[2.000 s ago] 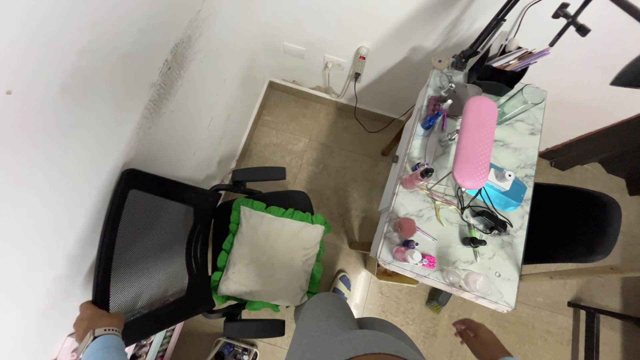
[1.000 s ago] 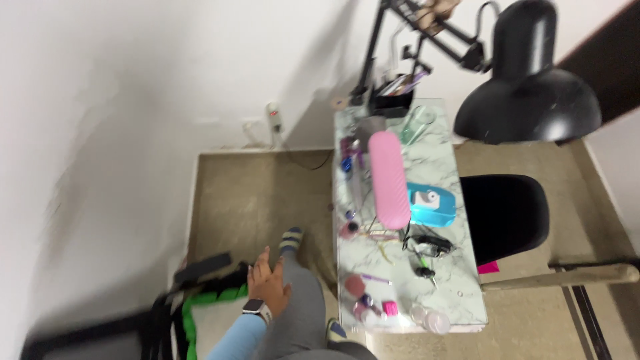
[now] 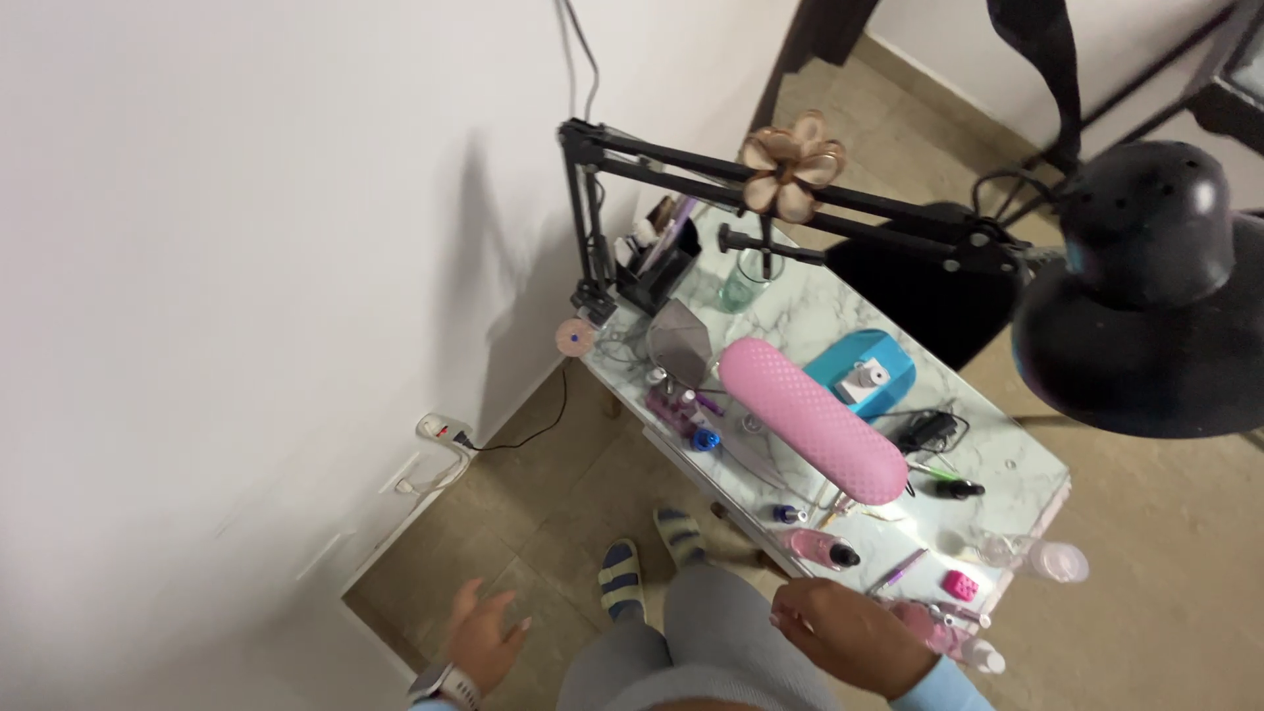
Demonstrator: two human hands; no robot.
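Note:
My left hand [image 3: 482, 637], with a watch on the wrist, hangs over the tiled floor with its fingers apart and nothing in it. My right hand [image 3: 849, 632] is by the near edge of the marble-patterned table [image 3: 973, 425], fingers curled, holding nothing that I can see. Nearest to it are a pink bottle with a black cap [image 3: 820, 547], a purple pen-like tool [image 3: 901, 571] and a small pink block [image 3: 960, 585]. A long pink padded armrest [image 3: 812, 420] lies across the table, beside a blue object [image 3: 861, 375] with a small white item on it.
A black desk lamp [image 3: 1145, 296] on a jointed arm reaches over the table. A black chair [image 3: 918, 286] stands beyond. A black holder with brushes [image 3: 660, 265] and a glass cup [image 3: 746, 286] are at the back. A cable runs to a wall power strip [image 3: 442, 432].
Two seconds ago my left hand was on the black mesh chair's back; now it is off it. The view has swung far, the chair has left it, and the table and lamp are closer.

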